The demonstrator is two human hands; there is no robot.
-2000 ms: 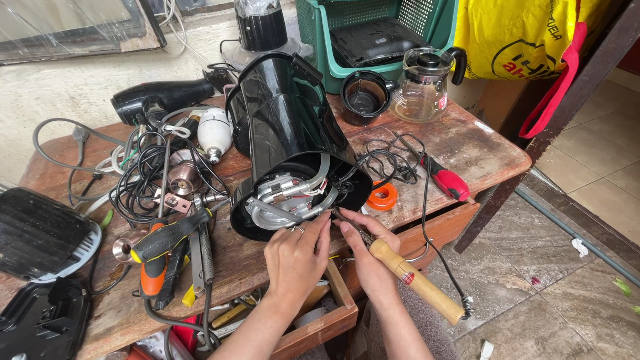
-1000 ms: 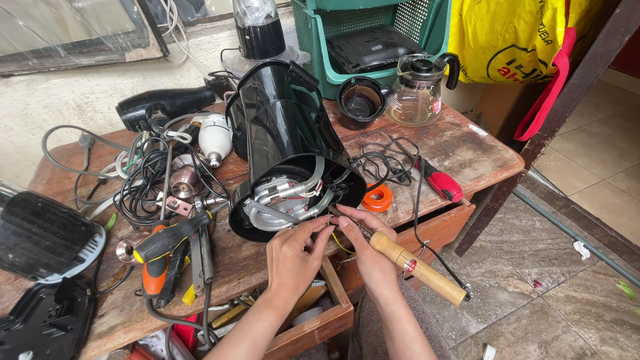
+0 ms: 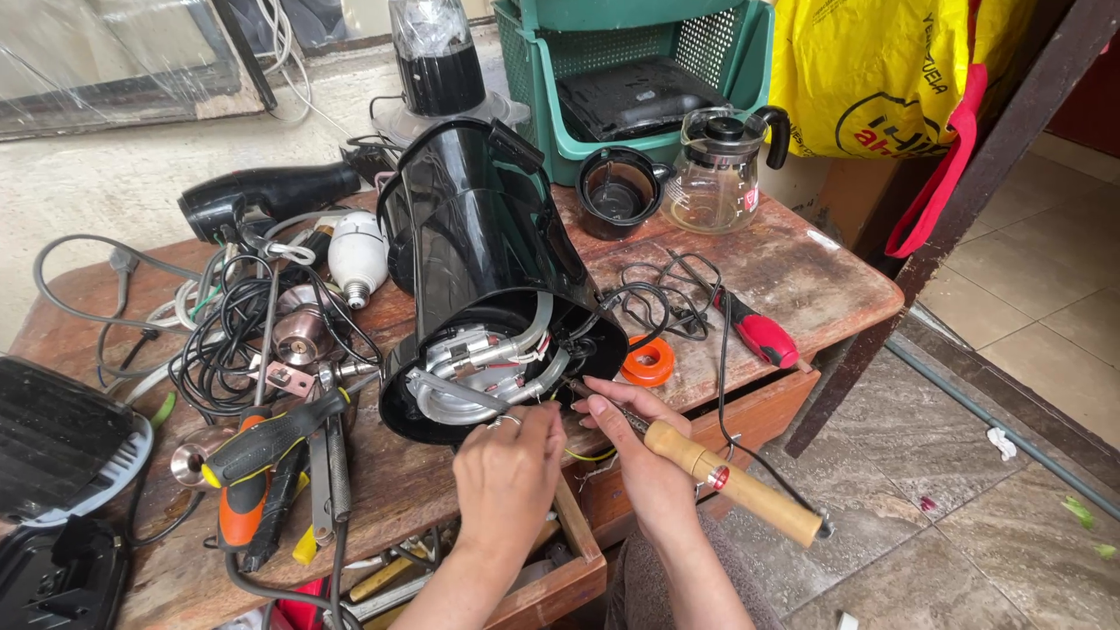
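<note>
A black coffee maker body [image 3: 490, 254] lies on its side on the wooden table, its open base facing me. Inside the base show a metal heating element, clear tubing [image 3: 437, 407] and wires. My right hand [image 3: 652, 464] holds a soldering iron with a wooden handle [image 3: 744, 490], its tip directed at the base's lower right edge. Beside it, my left hand [image 3: 510, 472], with a ring, pinches something small at the rim, seemingly a wire; the fingertips hide it. A thin yellow-green wire [image 3: 591, 456] hangs between the hands.
Left lie tangled cables [image 3: 223, 350], a hair dryer [image 3: 271, 197], a white bulb [image 3: 357, 258] and a screwdriver [image 3: 276, 437]. Right are an orange ring-shaped spool [image 3: 648, 361], a red-handled tool [image 3: 761, 332], a filter holder [image 3: 619, 191] and a glass carafe [image 3: 716, 175]. An open drawer [image 3: 560, 591] sits below.
My fingers have shifted slightly at the base's rim, and the yellow-green wire shows between my hands, as it did one second ago but not two. The soldering iron stays in my right hand.
</note>
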